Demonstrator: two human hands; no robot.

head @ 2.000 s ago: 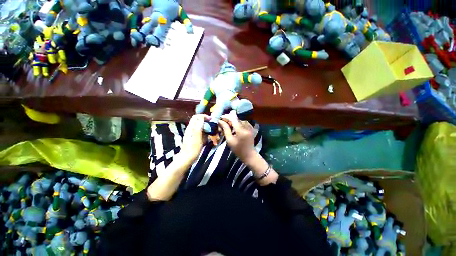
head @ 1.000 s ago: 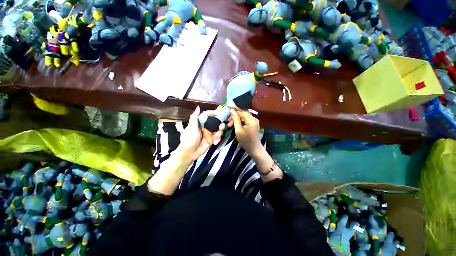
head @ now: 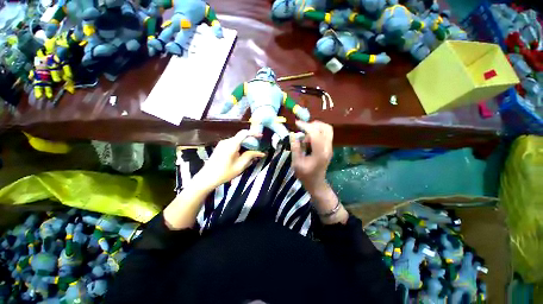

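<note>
A grey-blue plush figure [head: 265, 100] lies spread out at the table's front edge, head away from me, arms out to both sides, legs towards me. My left hand [head: 229, 159] is at the foot on the left, its fingers around it. My right hand [head: 313, 151] is at the other foot, thumb and fingers close to it; whether it grips the foot is hard to tell. Dark snips [head: 314, 92] with pale ends and a thin yellow-tan stick [head: 296, 76] lie just right of the figure's head.
A white paper sheet [head: 190, 77] lies left of the figure. Plush figures are heaped along the far side [head: 396, 27]. A yellow open box [head: 461, 77] stands at right, by a blue crate [head: 521, 110]. Small yellow dolls [head: 50, 68] lie at left. Cartons of figures [head: 417, 249] stand below.
The figure was turned and bunched up in my hands; now it lies flat and spread out. My right hand has moved right, away from my left hand.
</note>
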